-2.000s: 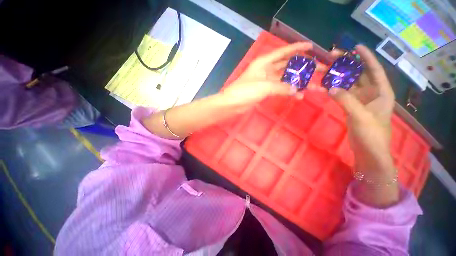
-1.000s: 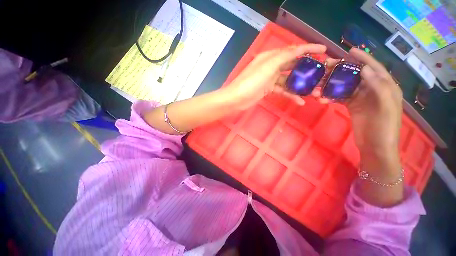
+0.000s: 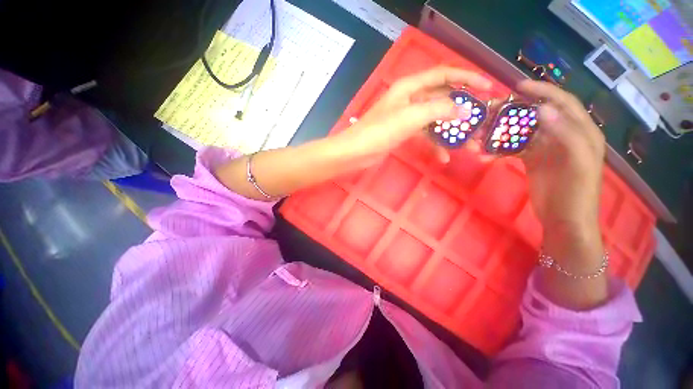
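Note:
My left hand [image 3: 399,114] holds a smartwatch without strap [image 3: 459,120] by its edges. Its screen shows a grid of round icons, and a fingertip lies over part of it. My right hand [image 3: 566,144] holds a second smartwatch [image 3: 514,128] close beside the first, with a similar grid of coloured icons. Both watches are above the far part of a red tray [image 3: 433,216] with square pockets. The fingers hide parts of both watch rims.
A small watch with lit dots [image 3: 544,61] lies on the ledge [image 3: 475,47] behind the tray. A tester with a colourful screen [image 3: 646,34] and a small white device [image 3: 605,65] are at upper right. Papers [image 3: 292,83] with a black cable [image 3: 262,62] lie at left. Another person's sleeve [image 3: 45,140] shows at far left.
Both watch screens have changed from purple-blue faces to grids of round icons. The watches stay side by side in my hands, held nearer together than two seconds ago.

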